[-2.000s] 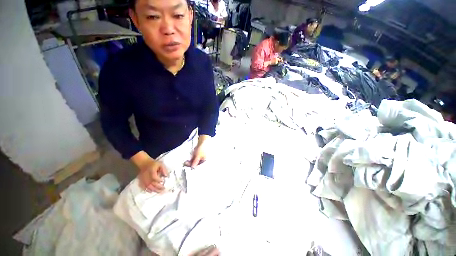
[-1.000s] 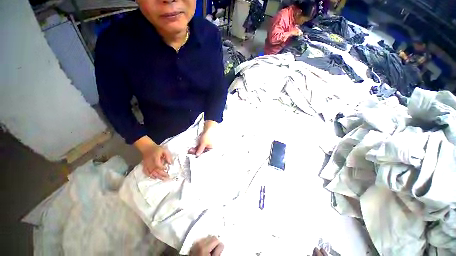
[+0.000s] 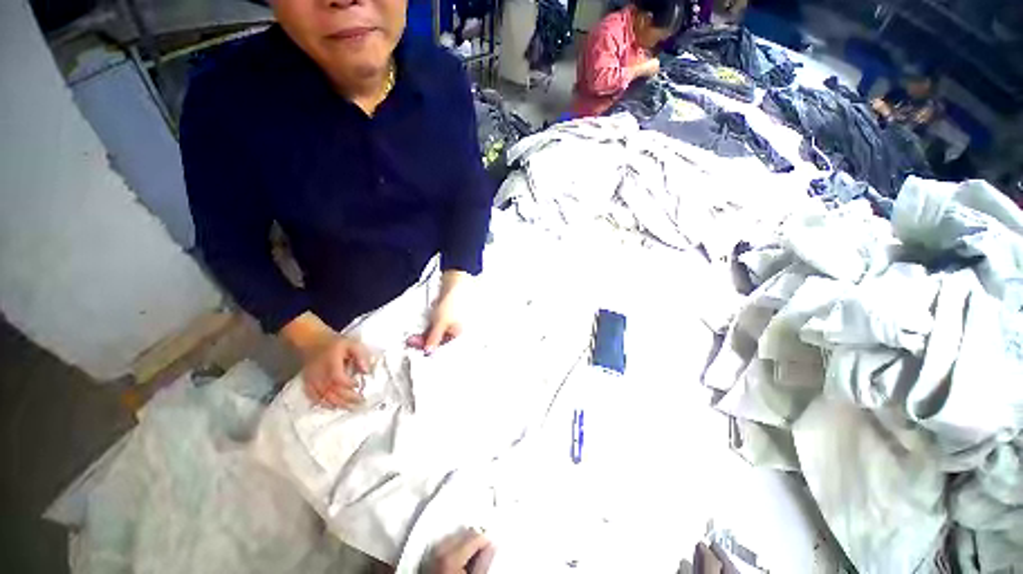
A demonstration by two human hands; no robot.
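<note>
A pale garment (image 3: 370, 448) lies spread over the near left part of the white table, its edge hanging down. A co-worker's two hands rest on it. My left hand (image 3: 462, 552) is at the bottom edge, cut off, fingers curled at the garment's near part; whether it grips the cloth cannot be told. My right hand (image 3: 709, 558) is also cut off at the bottom edge, fingers bent, beside some small dark marks on the white surface; its grip is unclear. A black smartphone (image 3: 609, 341) and a slim dark-blue item (image 3: 578, 436) lie on the table beyond my hands.
A co-worker in a dark top (image 3: 337, 179) stands across at the left. Heaped pale garments (image 3: 886, 370) cover the table's right side. A whitish bundle (image 3: 191, 493) lies low at the left. Dark garments (image 3: 729, 84) and other people are farther back. A white pillar (image 3: 79, 191) stands left.
The view has tilted down and shifted. More of both my hands shows at the bottom edge than two seconds ago. The co-worker's hands stay on the garment; the phone and slim item lie still.
</note>
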